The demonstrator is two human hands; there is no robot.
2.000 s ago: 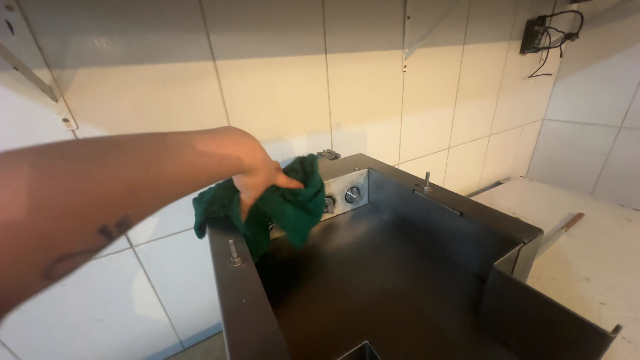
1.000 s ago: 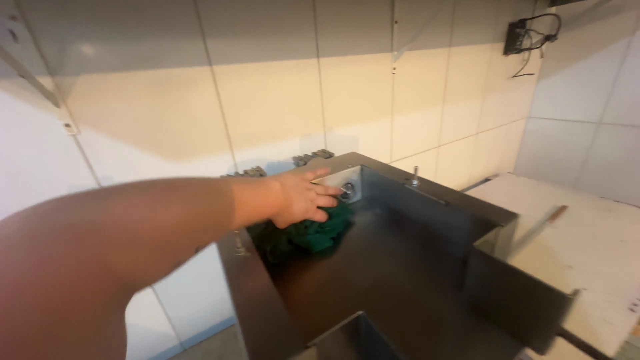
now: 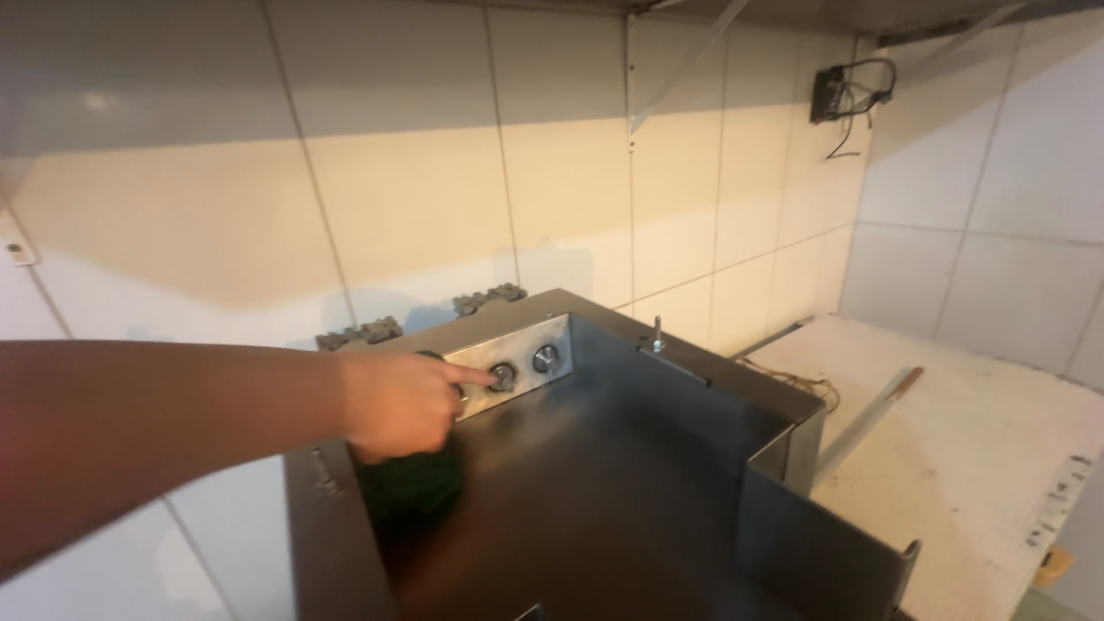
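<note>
A single arm reaches in from the left edge; it looks like my left hand [image 3: 410, 405], closed on a dark green cloth [image 3: 414, 487] that hangs into the metal housing [image 3: 595, 483]. Its index finger points along a shiny metal plate [image 3: 522, 349] and is at or near the middle round fitting [image 3: 502, 377]. Another round fitting [image 3: 547, 358] sits to the right on the same plate. Part of the plate's left end is hidden behind the hand. A threaded stud [image 3: 658, 335] stands upright on the housing's right rim. My right hand is out of sight.
Grey metal fittings [image 3: 490, 298] stick out behind the housing by the tiled wall. A white panel [image 3: 957, 466] with a thin metal strip [image 3: 867, 427] on it lies at the right. A black electrical box [image 3: 830, 93] with loose wires is on the wall. Metal shelf brackets hang above.
The cloth, draped over the housing's rear left corner two seconds ago, now hangs inside the housing. The hand has moved off the right part of the plate, and its index finger is extended.
</note>
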